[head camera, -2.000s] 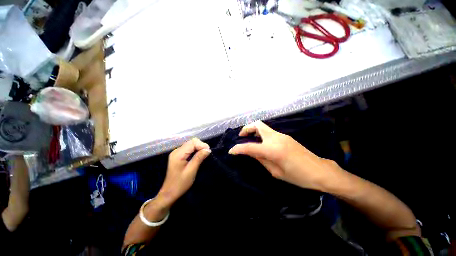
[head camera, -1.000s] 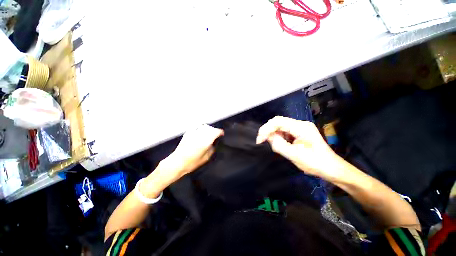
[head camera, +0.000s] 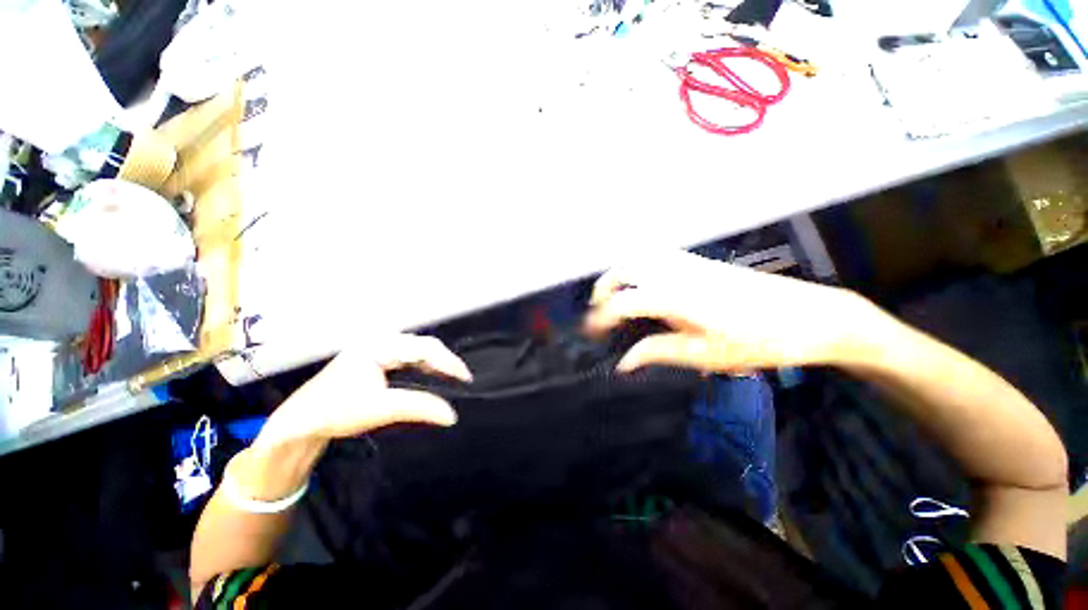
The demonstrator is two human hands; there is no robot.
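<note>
A black garment piece (head camera: 561, 429) lies over my lap below the table edge, with a darker folded band along its top between my hands. My left hand (head camera: 358, 399) is at the band's left end, thumb and index finger apart, with dark cloth behind the gap. My right hand (head camera: 692, 322) is at the band's right end, its fingers curved over the cloth and its thumb below them. The right fingertips are blurred, and whether they pinch the cloth cannot be told. A small red spot shows near the right fingers.
The white table (head camera: 453, 179) spans the view ahead. Red-handled scissors (head camera: 734, 93) lie on it at the right, near a pale flat object (head camera: 954, 83). At left are a cardboard edge (head camera: 218, 215), a tape roll (head camera: 149, 161), plastic bags (head camera: 129, 229) and a grey round-grilled box (head camera: 42, 280).
My hands were closer together a second ago and are now wider apart. The left hand has opened from a closed shape and moved left. The view has shifted, and the dark band now shows between them.
</note>
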